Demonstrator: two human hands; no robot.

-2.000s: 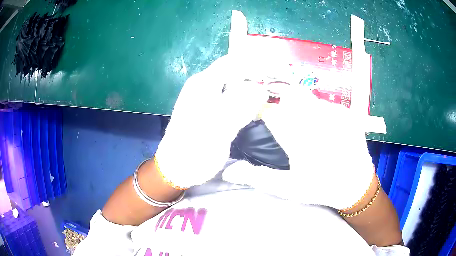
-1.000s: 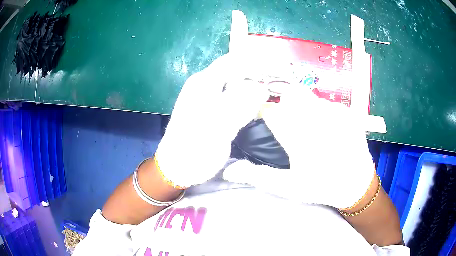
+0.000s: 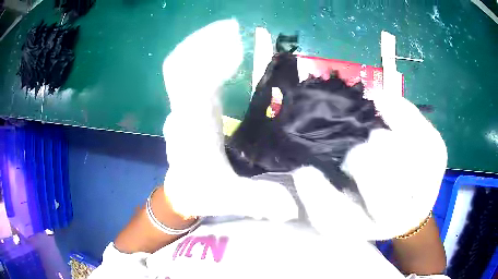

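A black moulded part [image 3: 327, 117] is spread in front of me, with a jagged edge at its top and right, a tapered end at upper left and an oval opening through which red shows. My left hand [image 3: 210, 136], in a glaring white glove, is at its left lower edge, fingers apart. My right hand [image 3: 396, 169], also white-gloved, grips its right side. Glare hides most finger detail. The red printed sheet [image 3: 352, 71] lies behind the part, partly covered by it.
Pale strips [image 3: 389, 60] stand on both sides of the red sheet on the green table [image 3: 142, 71]. A thin stick [image 3: 409, 59] sticks out at right. Black parts [image 3: 48, 57] are piled at far left. A blue bin [image 3: 453, 207] with black parts is at lower right; blue bins [image 3: 46, 174] are also at left.
The black part, mostly hidden before, is now raised and spread in view. My hands have moved apart, the left one opening up and the right one shifting right. The view has tilted slightly.
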